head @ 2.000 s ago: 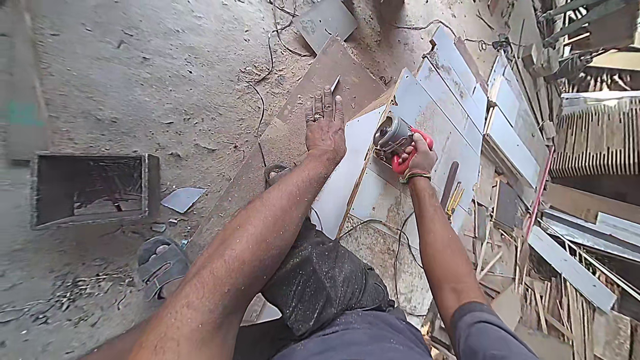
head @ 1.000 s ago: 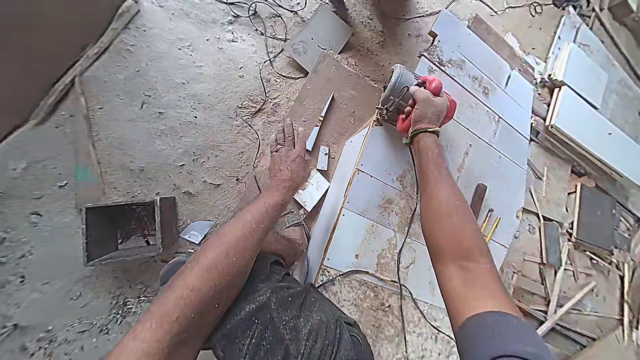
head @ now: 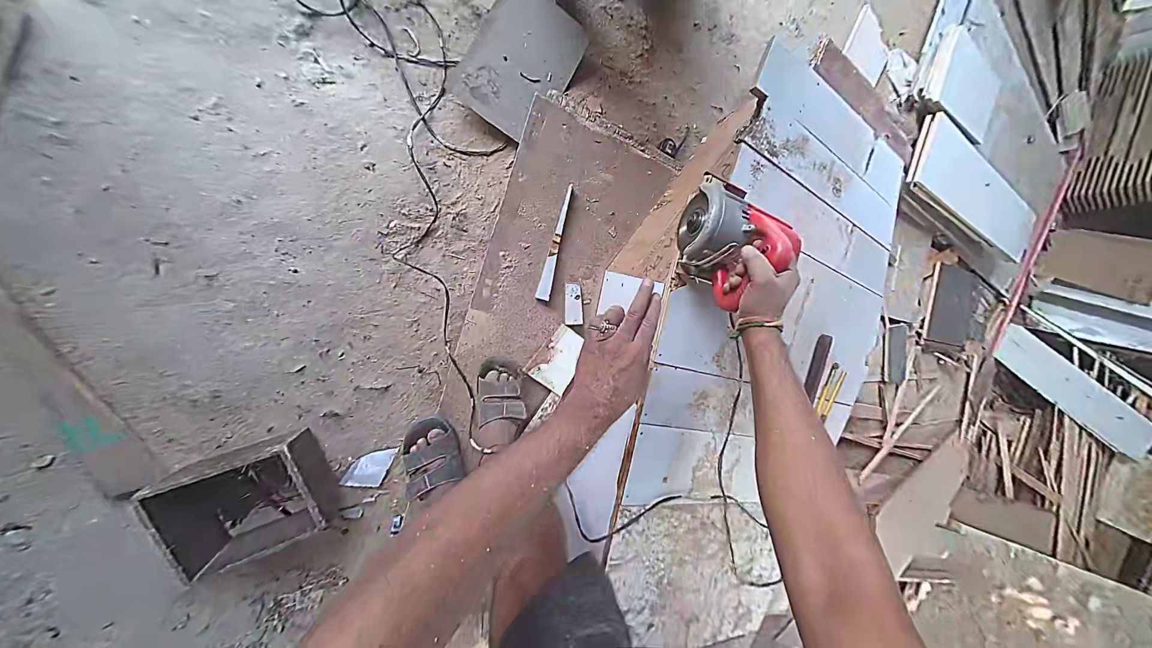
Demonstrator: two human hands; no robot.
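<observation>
My right hand grips the red handle of a corded circular saw, which rests on white-faced boards laid side by side. Flat on a white board strip, just left of the saw, lies my left hand, fingers extended and a ring on one of them. A long pointed white offcut and a small white piece lie on the brown board beyond it. To the right of my right wrist are a dark bar and yellow pencil-like sticks.
An open wooden box stands at lower left, near my sandalled feet. Black cable winds over the dusty floor, and the saw's cord crosses the boards. A grey panel lies at the top. Stacked boards and wood scraps crowd the right.
My left hand has moved from the brown board onto the white strip beside the saw. My right hand still grips the saw. The view has shifted.
</observation>
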